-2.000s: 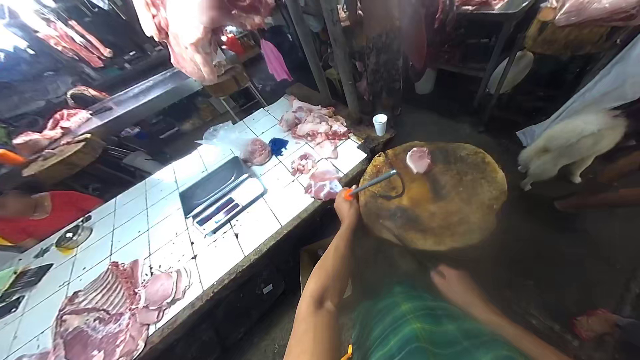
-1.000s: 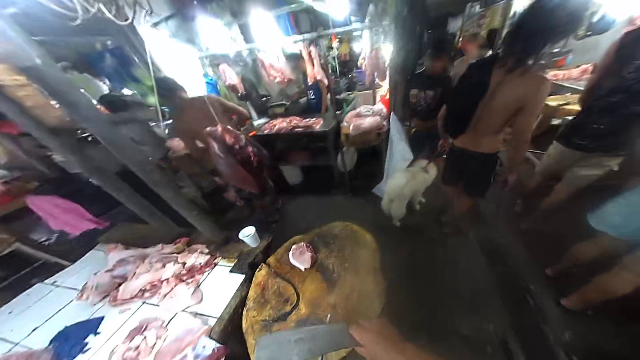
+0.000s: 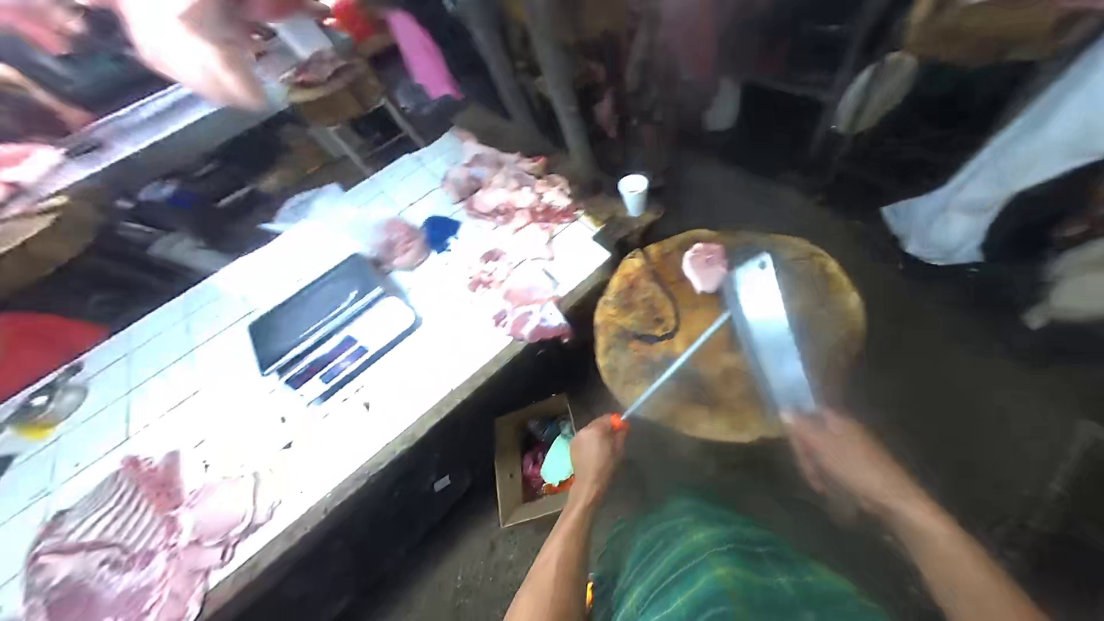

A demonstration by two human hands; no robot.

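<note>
My left hand [image 3: 597, 450] is closed around the orange handle of a sharpening steel [image 3: 677, 364], whose rod points up and right over the round wooden chopping block [image 3: 837, 297]. In my right hand [image 3: 828, 444] is a cleaver [image 3: 770, 332], its broad blade over the block and its far end pointing away from me. The tip of the rod is close to the blade; whether they touch I cannot tell. A small piece of raw meat [image 3: 705, 266] lies on the block, left of the blade's far end. A dark curved strip [image 3: 671, 302] lies at the block's left side.
A white-tiled counter [image 3: 345, 457] on the left bears ribs [image 3: 112, 543], meat cuts [image 3: 517, 194] and a grey tray [image 3: 323, 315]. A white cup [image 3: 633, 195] stands beyond the block. Below the counter is a cardboard box [image 3: 509, 470]. White cloth [image 3: 975, 203] hangs at the right.
The view has swung widely between frames. Two seconds ago my right hand was low and no cleaver showed in it; now it holds the cleaver beside the steel, over the block.
</note>
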